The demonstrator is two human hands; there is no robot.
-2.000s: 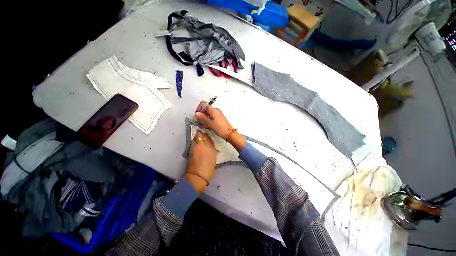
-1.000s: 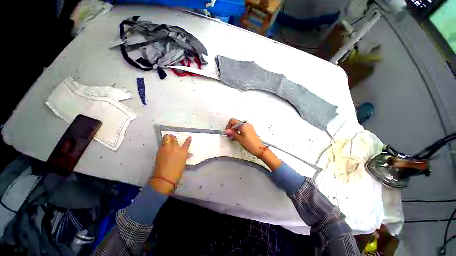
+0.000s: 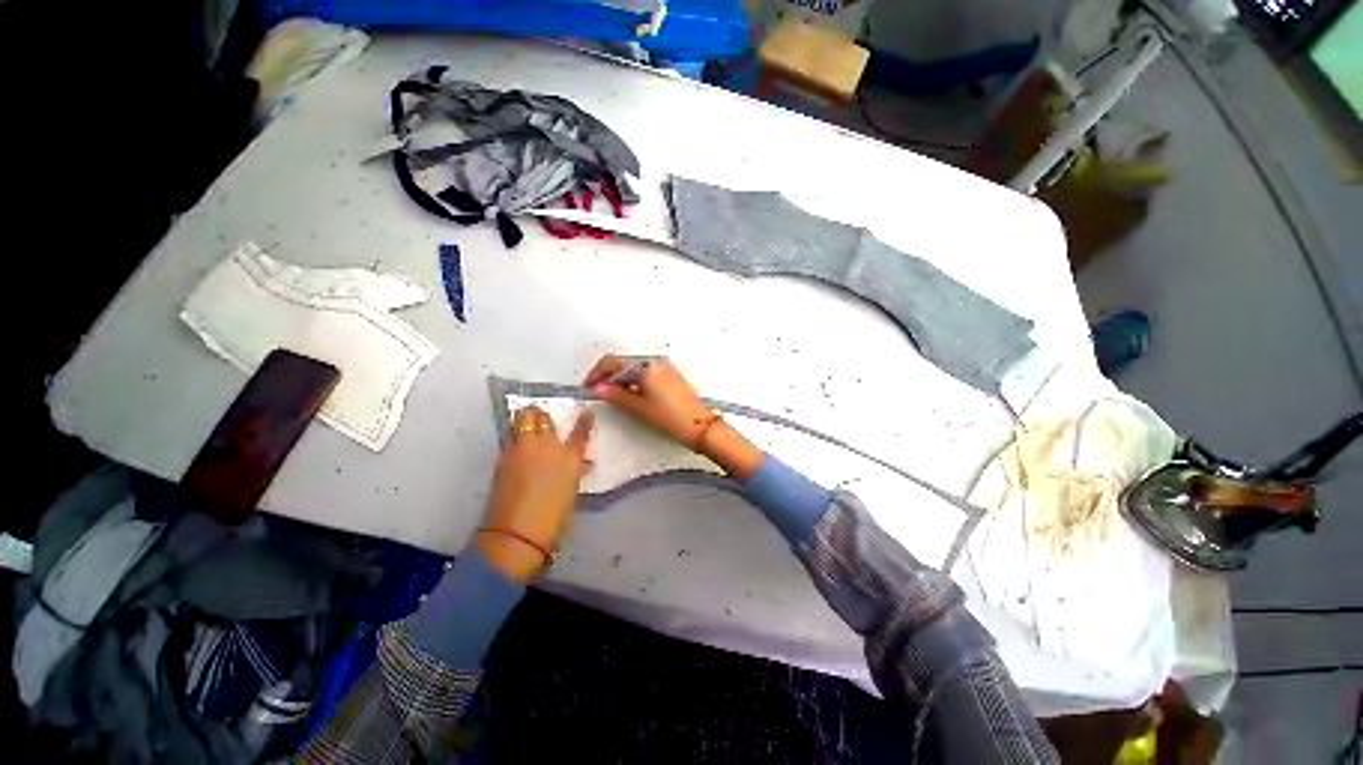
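A long curved white paper template point(image 3: 837, 481) lies on a grey denim panel point(image 3: 658, 487), whose grey border shows around it. My left hand point(image 3: 535, 478) presses flat on the template's left end, fingers spread. My right hand point(image 3: 658, 401) holds a thin marking pen point(image 3: 629, 374) at the template's upper edge. The pen tip is too small to make out. Another curved grey denim panel point(image 3: 837, 257) lies beyond, towards the far right of the table.
Cream pattern pieces point(image 3: 322, 332) and a dark phone point(image 3: 260, 434) lie at left. A crumpled grey cloth point(image 3: 516, 147), red-handled scissors point(image 3: 586, 218) and a blue scrap point(image 3: 452, 281) lie beyond. An iron point(image 3: 1218, 505) stands by a stained white cloth point(image 3: 1069, 516) at right.
Both hands were close together at the template's left end. My right hand then moved right along the upper edge and has now come back left. My left hand's fingers have flattened out.
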